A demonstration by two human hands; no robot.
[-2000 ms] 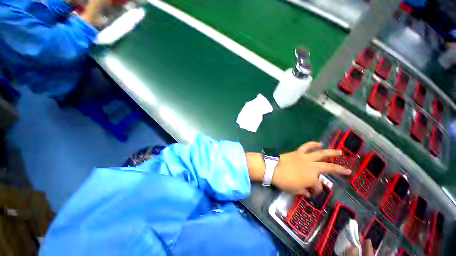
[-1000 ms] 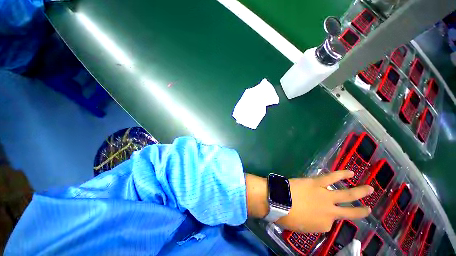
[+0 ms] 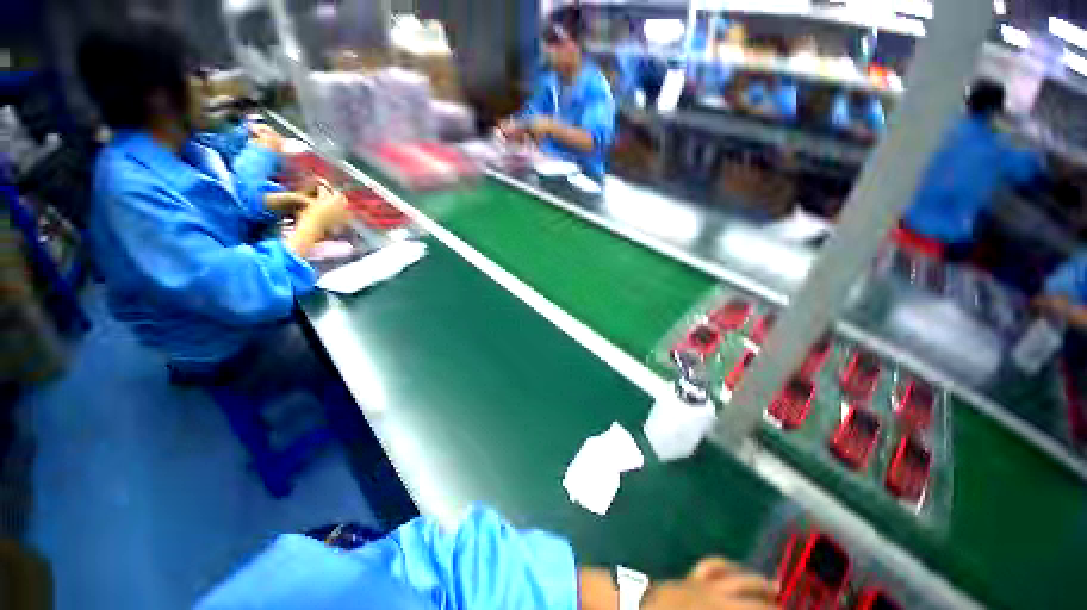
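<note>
My left hand (image 3: pixel 713 586) is at the bottom edge, blurred and partly cut off, with a white watch strap at the wrist. Its fingertips lie against a red-and-black keypad phone (image 3: pixel 813 570) in the clear tray; whether it grips anything cannot be told. Another phone shows in part at the bottom edge. My right hand is out of the picture. A white wipe (image 3: pixel 603 467) lies flat on the dark green bench, left of a white bottle (image 3: pixel 679 424) with a silvery pump top.
A grey metal post (image 3: pixel 852 221) rises behind the bottle. A clear tray of phones (image 3: pixel 856 435) lies on the green belt (image 3: pixel 572 268) beyond the pale rail. A person in a blue smock (image 3: pixel 197 256) sits at the left by the bench. More people are across the line.
The view has swung up and away, so the hall and workers now show. My left hand and the near tray sit lower, mostly cut off. The spread fingers seen before are now blurred.
</note>
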